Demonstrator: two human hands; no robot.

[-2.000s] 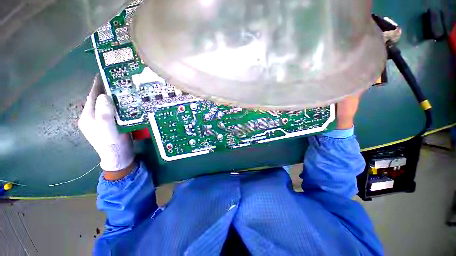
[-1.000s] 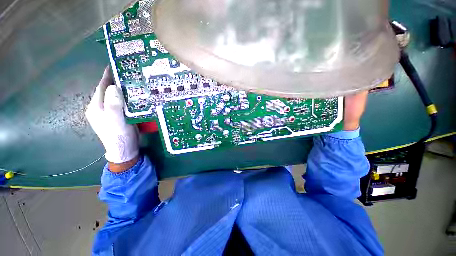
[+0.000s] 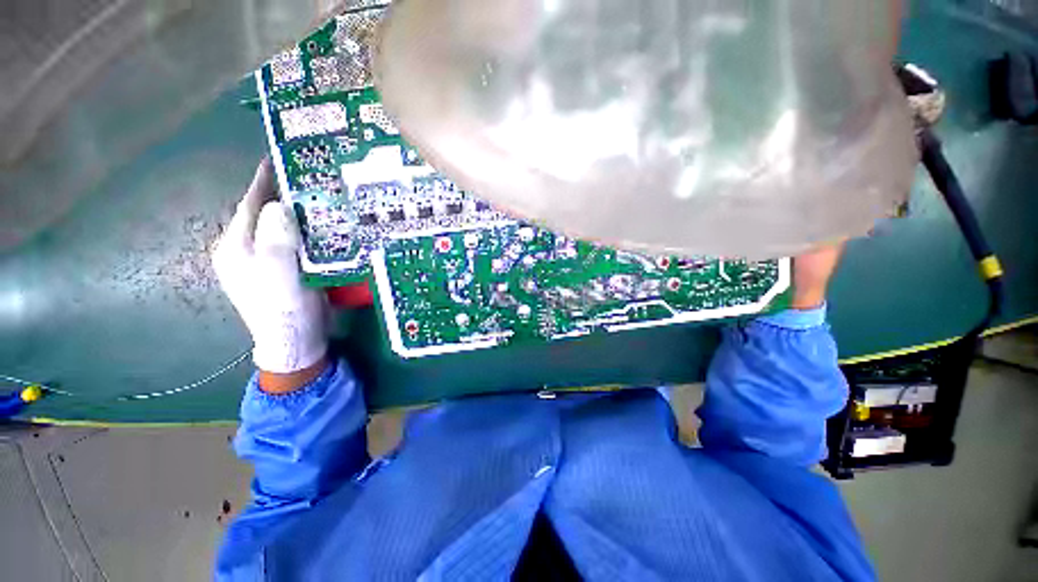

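A green printed circuit board (image 3: 535, 290) with a white border and stepped corner is in front of me, solder side up. My left hand (image 3: 271, 273), in a white knit glove, grips its left edge; the fingertips are partly hidden by the board. My bare right hand (image 3: 815, 273) holds its right edge, mostly hidden under a cloudy hood. The hood (image 3: 660, 125) covers the board's upper right part. A red support block (image 3: 351, 294) shows at the board's stepped edge, beside my left hand.
A second hood (image 3: 125, 80) hangs at the upper left. The soldering iron (image 3: 954, 193) lies in its holder at the right, its cable running down. Solder wire (image 3: 188, 389) and a blue-and-yellow tool (image 3: 21, 399) are at the left edge. A black box (image 3: 894, 421) stands below the bench edge.
The whole view has shifted, so the board, hands and bench appear farther right. Both hands keep their hold on the board. The hood covers slightly more of it than one second ago.
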